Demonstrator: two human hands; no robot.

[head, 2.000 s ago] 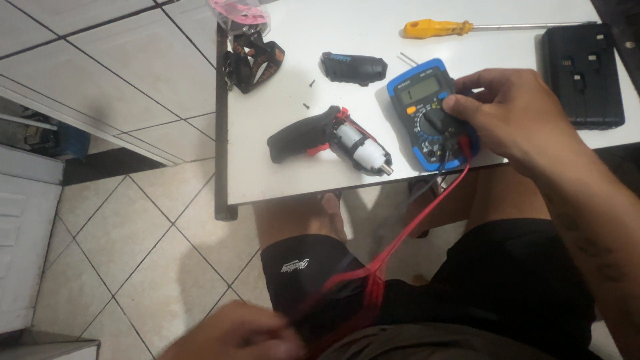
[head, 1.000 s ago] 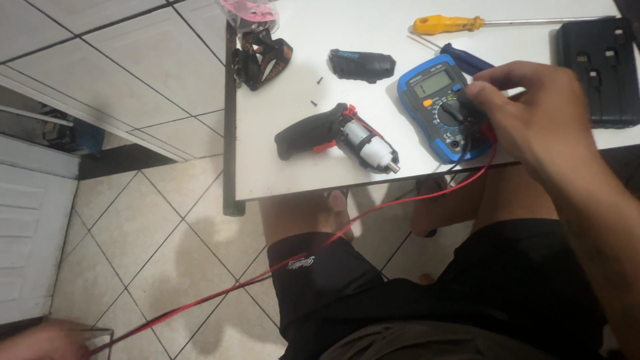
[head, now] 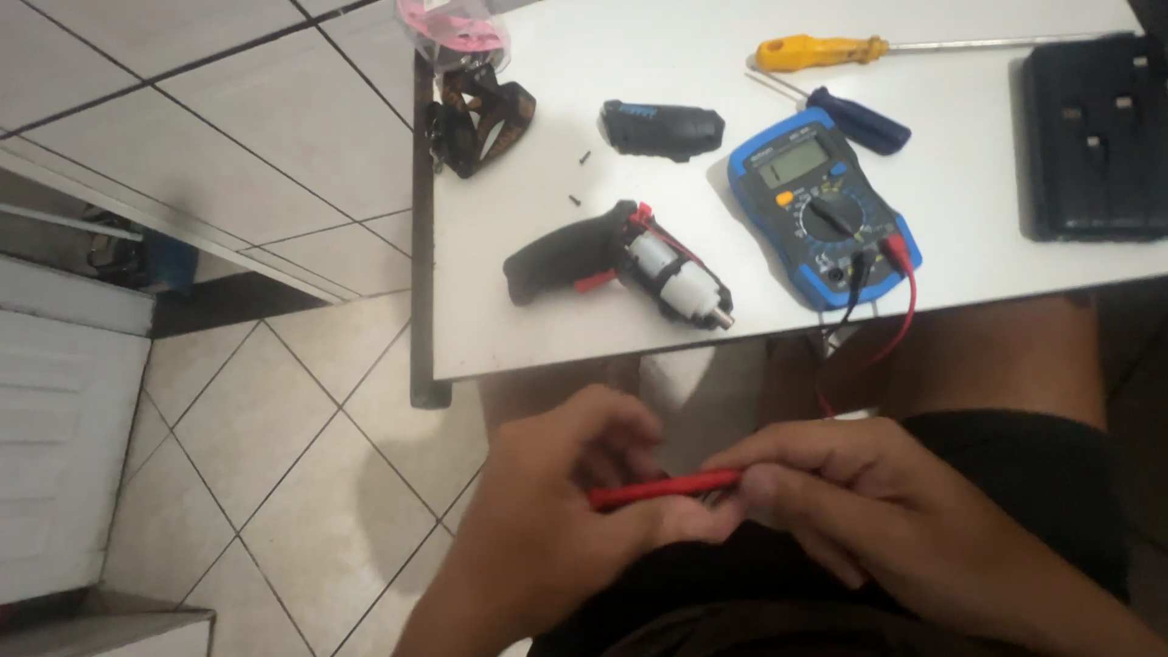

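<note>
A red test probe (head: 666, 489) lies between my two hands, below the table's front edge. My left hand (head: 584, 511) holds it from beneath with the thumb, its other fingers curled. The probe's right end is pinched in the thumb and fingers of my right hand (head: 821, 493). On the table stands a blue-framed digital multimeter (head: 826, 214), with red and black leads plugged into its lower right part. To its left lies an opened cordless screwdriver (head: 630, 265), its motor and white gearbox showing. A dark housing piece (head: 664, 130) and small screws (head: 575, 200) lie behind it.
A yellow-handled screwdriver (head: 817, 52) and a blue-handled one (head: 860, 121) lie behind the multimeter. The black case (head: 1095, 137) is at the right. A dark patterned strap (head: 482, 119) and a pink item in clear plastic (head: 453, 32) sit at the table's left edge (head: 431, 228).
My right hand has left the multimeter and come down to the probe. My left hand, far out at the lower left with the leads stretched a second ago, has come back beside my right.
</note>
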